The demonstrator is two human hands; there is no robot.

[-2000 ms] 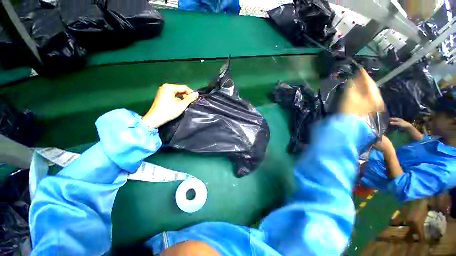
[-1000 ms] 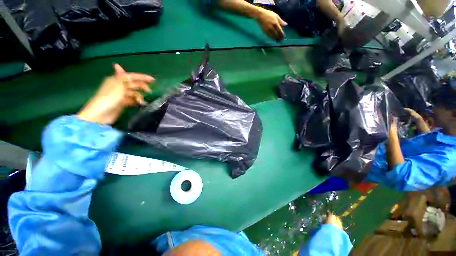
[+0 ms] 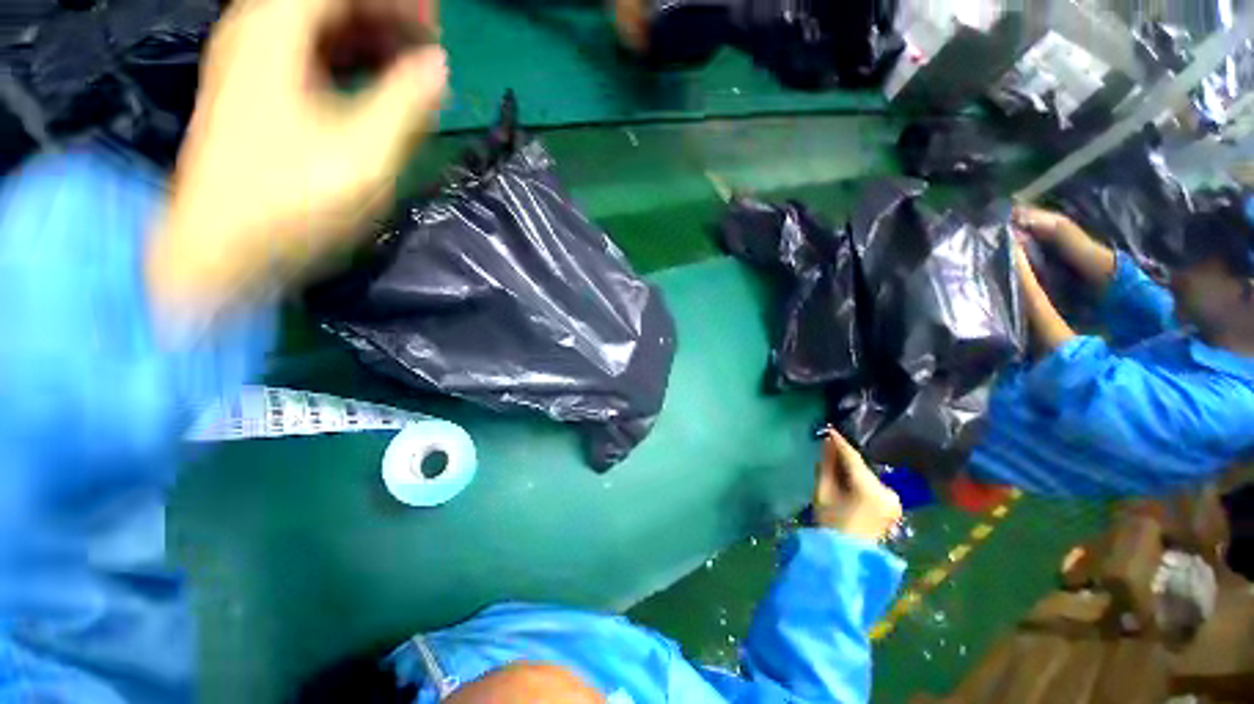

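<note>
A black plastic bag (image 3: 516, 296), shiny and crinkled, lies on the green tabletop with a twisted tip pointing up and away. A pale label roll (image 3: 429, 464) lies in front of it, and its printed label strip (image 3: 303, 413) runs left until my sleeve hides it. My left hand (image 3: 310, 138) is large and blurred at upper left, raised close to the camera, fingers curled; whether it holds anything cannot be told. My right hand (image 3: 855, 492) is by the table's right edge, fingers bent together beside the heap; a tiny dark spot shows at its fingertips. Neither hand touches the bag.
A heap of black bags (image 3: 921, 303) covers the table's right side, with another worker's hands (image 3: 1052, 261) at it. Black parcels (image 3: 103, 69) lie at upper left beyond the belt (image 3: 660, 172). White cartons (image 3: 1066, 76) stand at the back; brown cartons (image 3: 1114, 591) at lower right.
My left hand has let go of the bag and risen towards the camera. My right hand has left the heap, dropped, then moved up beside the table edge. Bag and roll appear further left.
</note>
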